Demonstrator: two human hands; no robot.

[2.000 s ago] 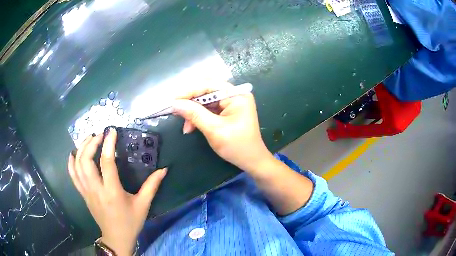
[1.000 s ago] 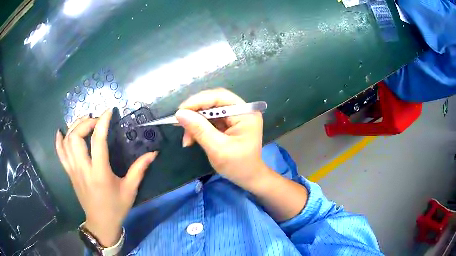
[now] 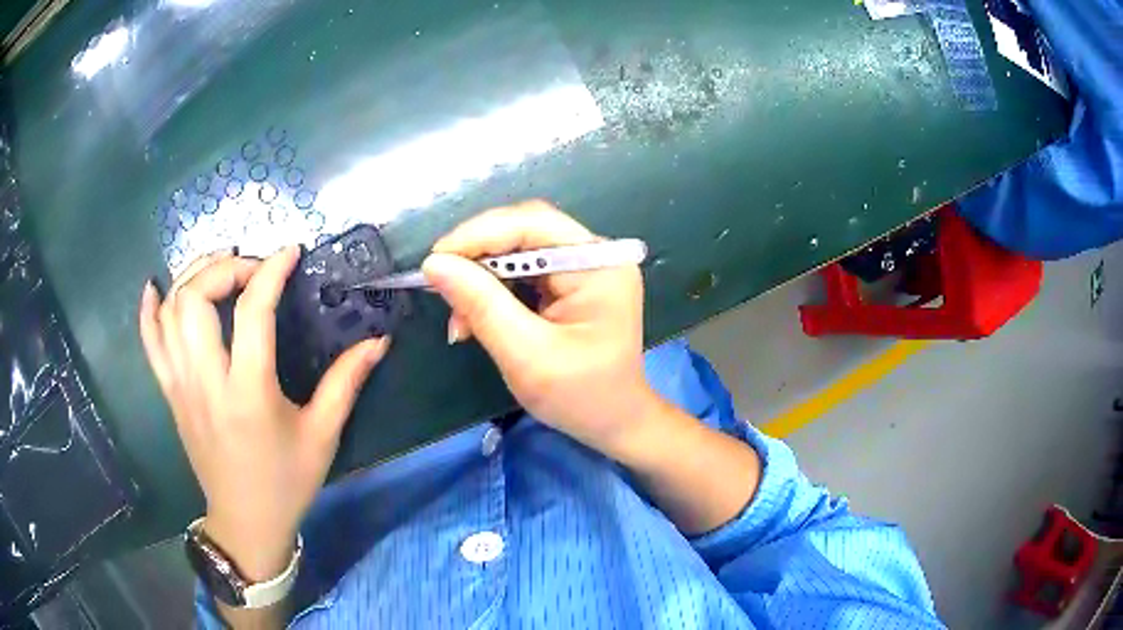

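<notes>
A black phone camera-area part [image 3: 339,322] with round openings lies on the dark green table, partly under my left hand. My left hand [image 3: 253,369] holds it between thumb and index finger. My right hand [image 3: 554,320] holds silver tweezers [image 3: 560,259] like a pen. Their fine tip is over the part, at a round opening on its left side. Whether a ring is at the tip cannot be told. A clear liner sheet with thin dark adhesive rings [image 3: 228,197] lies just beyond my left fingers, its near edge hidden by them.
A glossy black plastic-covered tray [image 3: 56,468] is at the far left. A clear film [image 3: 462,148] lies beyond my hands. A silvery strip [image 3: 961,55] is at the top right, near a person's blue sleeve [image 3: 1047,185]. Red stools [image 3: 985,289] stand beyond the table edge.
The tweezers have moved from a ring beside the part onto the part's openings. The part has shifted and turned in my left hand. The ring sheet now shows more fully.
</notes>
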